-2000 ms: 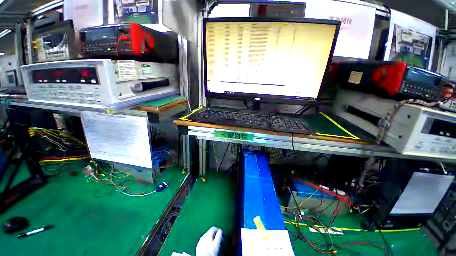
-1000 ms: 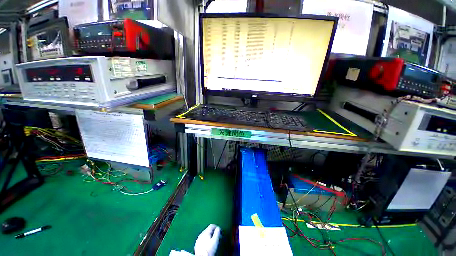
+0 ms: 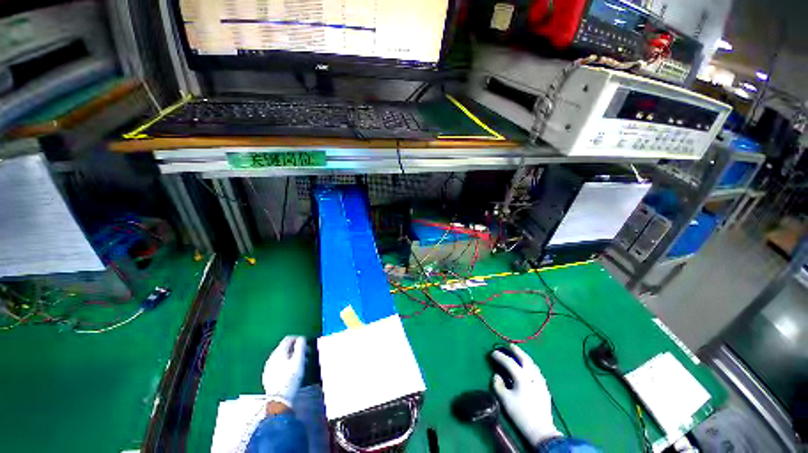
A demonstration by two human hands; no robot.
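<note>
A long blue power module (image 3: 350,257) lies on the green mat, its black grilled end with a handle towards me. A white paper slip (image 3: 370,364) and a yellow strip lie on its top. My left hand (image 3: 285,370), in a white glove, rests just left of the module above white sheets (image 3: 237,425); its fingertips are unclear. My right hand (image 3: 524,389), gloved, rests over a black computer mouse (image 3: 503,364) right of the module. A black barcode scanner (image 3: 477,407) lies between the module and my right hand.
A monitor (image 3: 319,31) and keyboard (image 3: 292,117) stand on the shelf above. A white power meter (image 3: 638,115) is at right. Tangled leads (image 3: 470,305) lie behind the mouse. Papers (image 3: 669,394) and a corded black object (image 3: 605,357) lie at right.
The view has turned right and down. My right hand, the mouse, the scanner and the module's grilled end have come into view. My left hand stays beside the module.
</note>
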